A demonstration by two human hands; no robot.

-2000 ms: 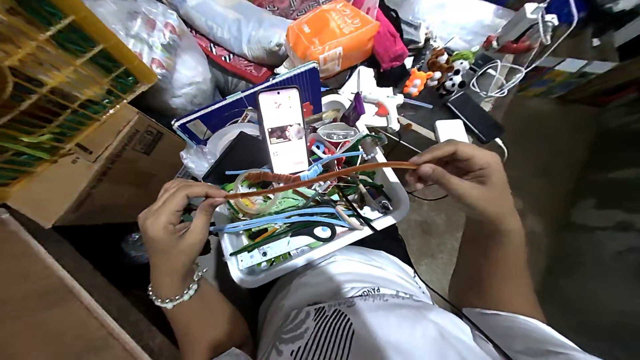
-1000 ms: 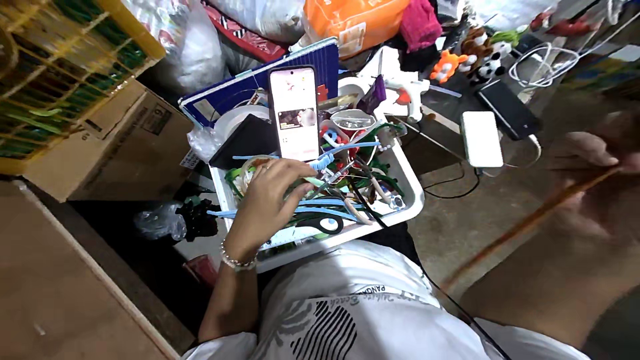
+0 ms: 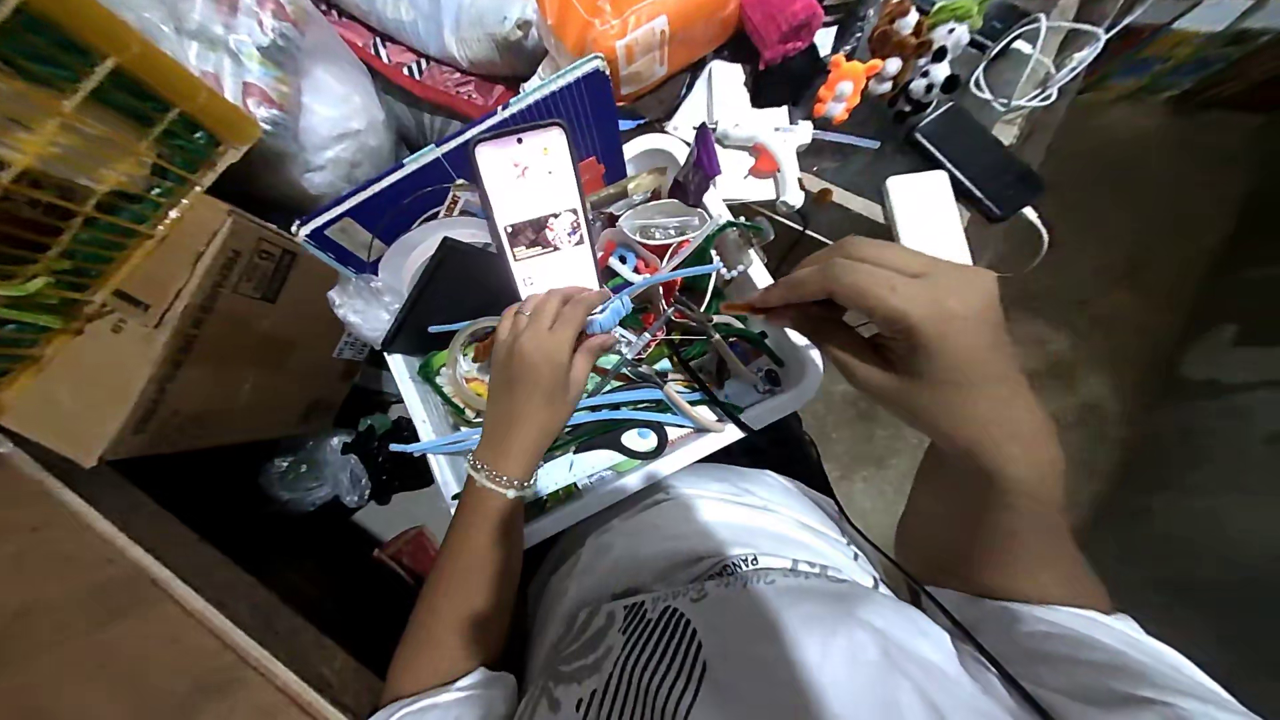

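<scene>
My left hand (image 3: 545, 370) is over the white plastic tray (image 3: 800, 370), its fingertips beside a coiled light-blue pipe cleaner (image 3: 608, 316); what lies beneath its fingers is hidden. At the tray's right side, my right hand (image 3: 900, 320) pinches an orange-brown fuzzy stem, probably a pipe cleaner (image 3: 740, 308), of which only a short end shows. Straight light-blue pipe cleaners (image 3: 640, 415) lie across the front of the tray, among pliers-like tools and green stems. A smartphone (image 3: 540, 215) with a lit screen stands upright behind my left hand.
A blue folder (image 3: 590, 120) leans behind the phone. A white glue gun (image 3: 780, 150), small plush toys (image 3: 845, 88), a black phone (image 3: 980, 160) and a white power bank (image 3: 928, 215) lie at the back right. A cardboard box (image 3: 220, 320) and yellow crate (image 3: 200, 70) stand left. A dark cable crosses the tray.
Two seconds ago both hands held the orange-brown stem stretched above the tray. My left hand let go and moved onto the contents; my right hand swung out right with the stem, then came back.
</scene>
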